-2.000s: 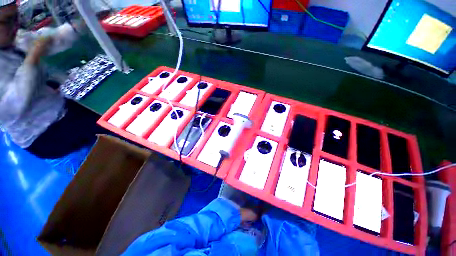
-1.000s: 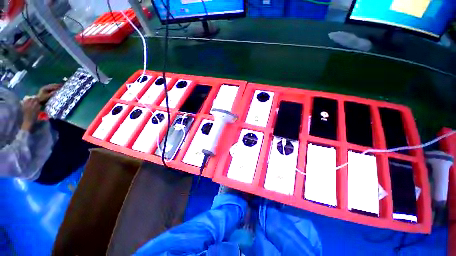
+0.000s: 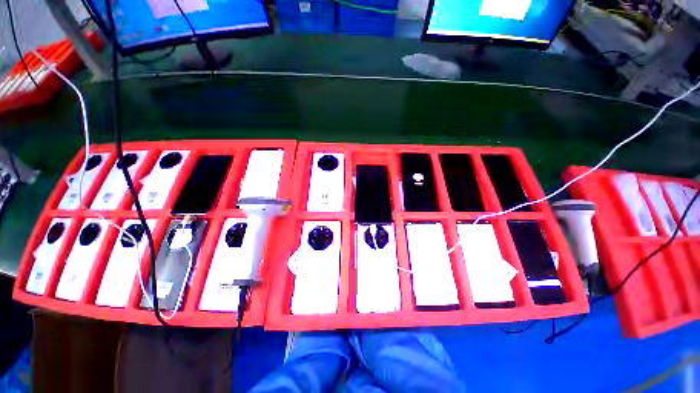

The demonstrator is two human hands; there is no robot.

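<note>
Two red phone trays (image 3: 278, 265) stand end to end in front of me. White phones (image 3: 320, 269) with black camera discs, phones with black screens (image 3: 463, 183) and phones with lit white screens (image 3: 432, 269) lie in their slots. One black screen shows a small white logo. A grey phone (image 3: 173, 269) lies in the left tray with a white cable on it. Another white cable (image 3: 568, 183) runs from the right across the right tray. A barcode scanner (image 3: 257, 238) lies over the left tray. Blue sleeves show at the bottom edge; neither of my hands can be seen.
A second scanner (image 3: 579, 234) stands at the right end, beside another red tray (image 3: 631, 284) partly filled with phones. Two monitors (image 3: 499, 21) stand behind. A black cord (image 3: 119, 115) hangs over the left tray. A brown box (image 3: 77, 353) is at the lower left.
The view has turned right, so the trays sit further left and the far right tray shows. The other person at the left has left the picture. My hand, partly visible earlier, is out of sight.
</note>
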